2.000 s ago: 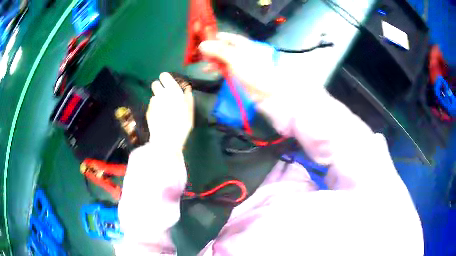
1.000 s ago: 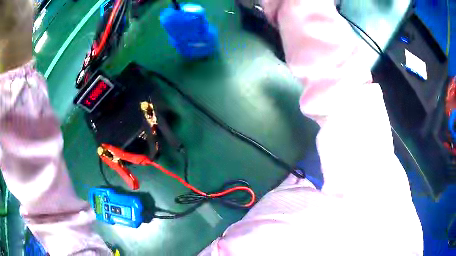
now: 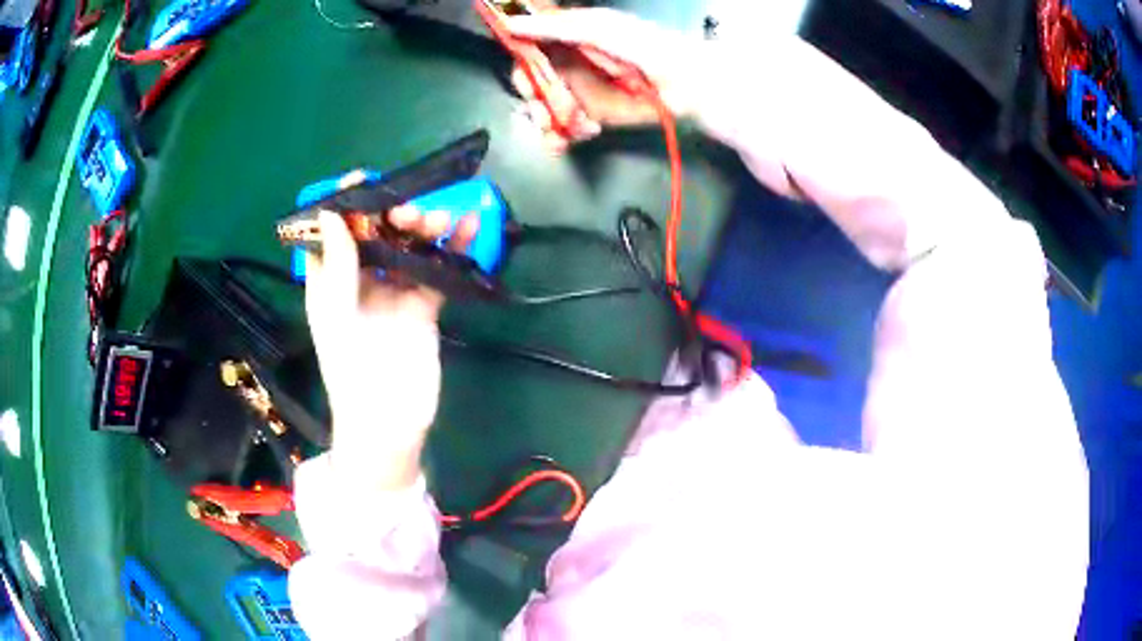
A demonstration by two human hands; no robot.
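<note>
My left hand (image 3: 376, 282) grips a black battery clamp (image 3: 432, 163) with copper-coloured jaws, over a blue tester (image 3: 473, 215) on the green mat. My right hand (image 3: 570, 94) is shut on a red battery clamp (image 3: 532, 63) near the top edge; part of it is hidden by the fingers. A red lead (image 3: 676, 200) runs down from it towards my lap. The black power box (image 3: 207, 426) has a display with red digits (image 3: 123, 389). Another red clamp (image 3: 244, 513) sits at its lower terminal, and a copper-coloured clamp jaw (image 3: 257, 394) at the upper one.
A tester (image 3: 261, 604), partly hidden by my left sleeve, lies at the bottom left beside another blue one (image 3: 157, 601). Another tester (image 3: 107, 160) and red leads (image 3: 107, 269) lie at the left. A blue bin (image 3: 802, 313) is below the mat edge. A black tray (image 3: 927, 75) stands at the right.
Both hands have come back over the mat and now hold clamps. The blue tester from the top of the mat now shows under my left hand. The view has shifted.
</note>
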